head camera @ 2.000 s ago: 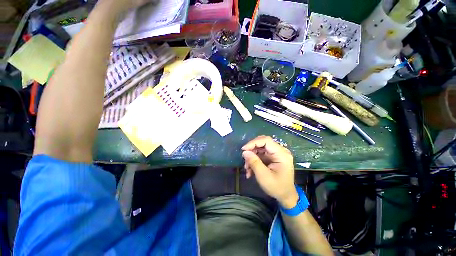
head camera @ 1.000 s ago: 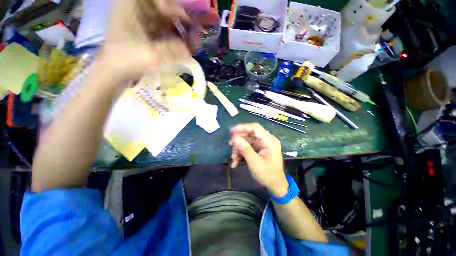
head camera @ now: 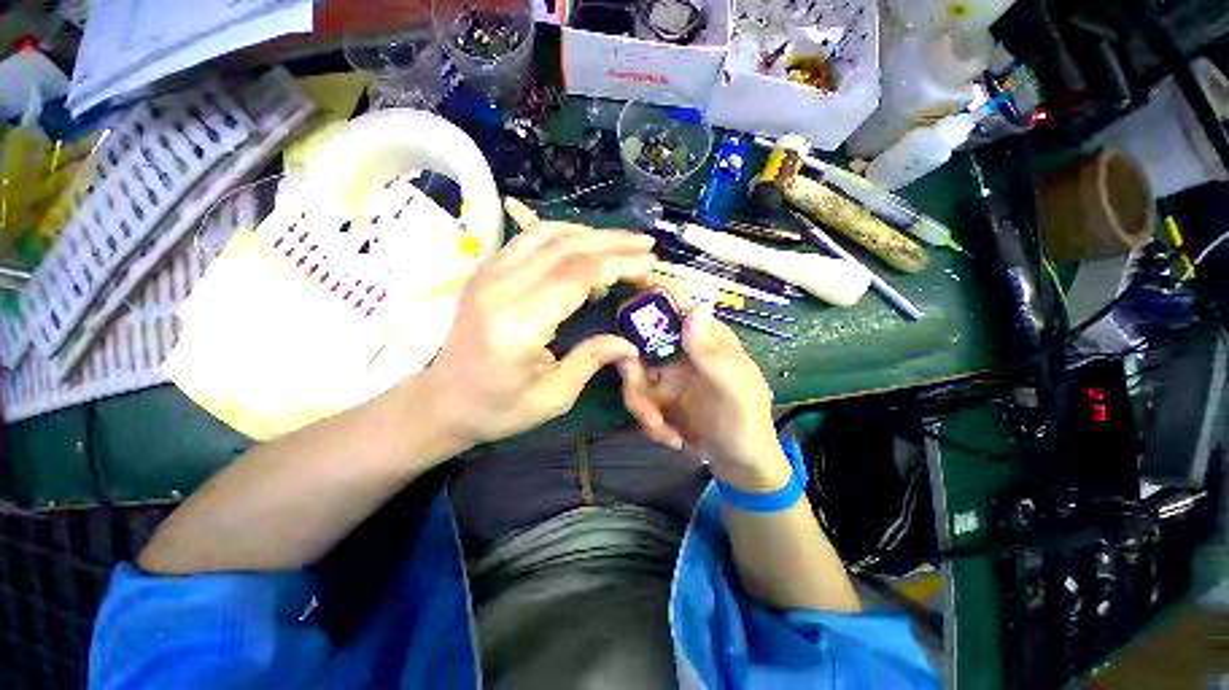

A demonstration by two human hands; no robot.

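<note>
A small dark rounded-square watch module (head camera: pixel 651 328) with a lit white pattern on its face is held face up between my two hands, above the bench's near edge. My left hand (head camera: pixel 526 330) has its thumb at the module's lower left edge and its fingers arched over the top edge. My right hand (head camera: pixel 714 391) grips the module's right side, thumb beside the face and fingers below it. The module's underside is hidden. A blue band is on my right wrist.
Cream sticker sheets (head camera: pixel 256 337) lie left with a white tape roll (head camera: pixel 480 182). A white-handled tool (head camera: pixel 795 264), mottled brush handle (head camera: pixel 863 227) and slim tools lie right. Behind are a clear cup (head camera: pixel 665 151) and white boxes (head camera: pixel 634 68). A black cable runs down the right side.
My left hand has come back from the far left of the bench to my right hand. The watch module now shows between them. My right hand, earlier without it, now holds its side.
</note>
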